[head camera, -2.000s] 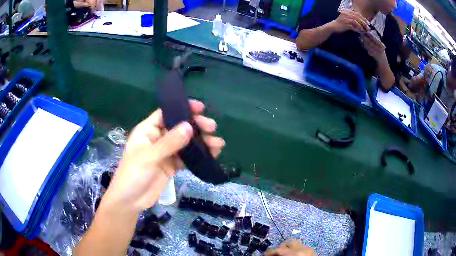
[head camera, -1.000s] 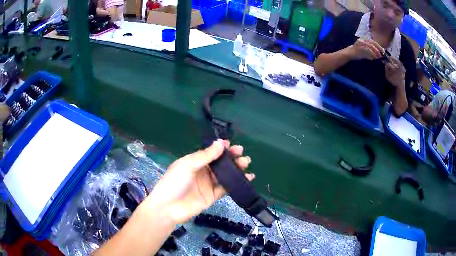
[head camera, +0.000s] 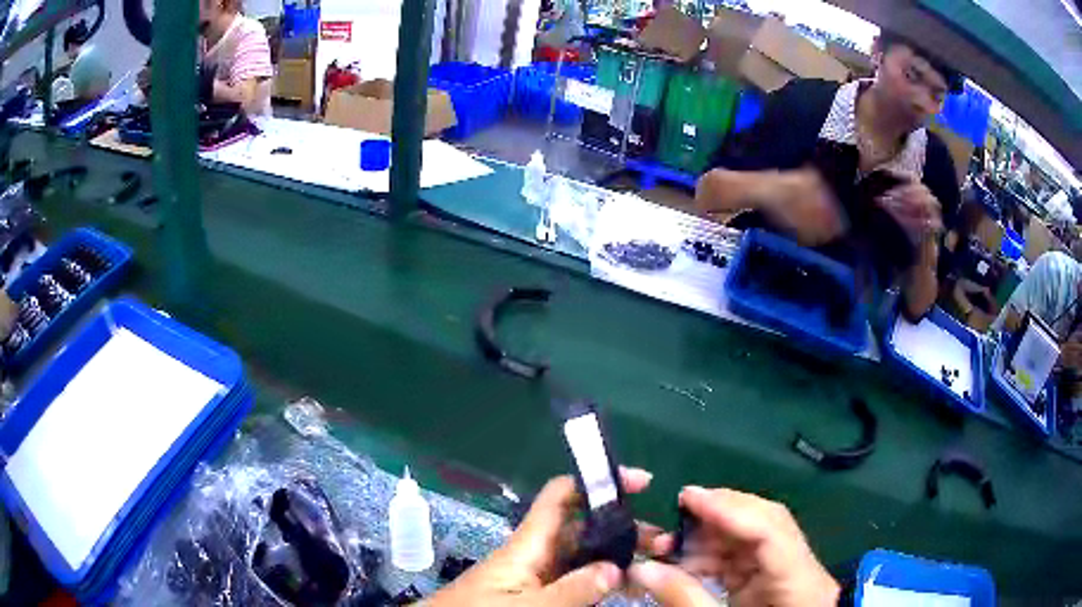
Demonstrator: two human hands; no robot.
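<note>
My left hand [head camera: 552, 551] holds a black headband [head camera: 609, 536] near the bottom centre. A silvery-white strip, seemingly the metal slider [head camera: 590, 457], points up and away from its end. My right hand [head camera: 748, 545] is close on the right, its thumb and fingers pinched on a small black part [head camera: 683, 534], probably a plastic cover. The two hands nearly touch. The rest of the headband is hidden by the hands or foreshortened. The loose covers on the bubble wrap are mostly hidden behind my hands.
A white dropper bottle [head camera: 411, 522] stands beside the clear parts bag [head camera: 237, 534]. Stacked blue trays [head camera: 119, 445] are at left, another blue tray [head camera: 925, 581] at lower right. Headbands lie on the green conveyor [head camera: 356, 308]. A person works opposite, beyond a green upright [head camera: 409, 107].
The headband has moved lower and turned, now showing its silvery end upward. My right hand has come into view with a small black part. The view has shifted.
</note>
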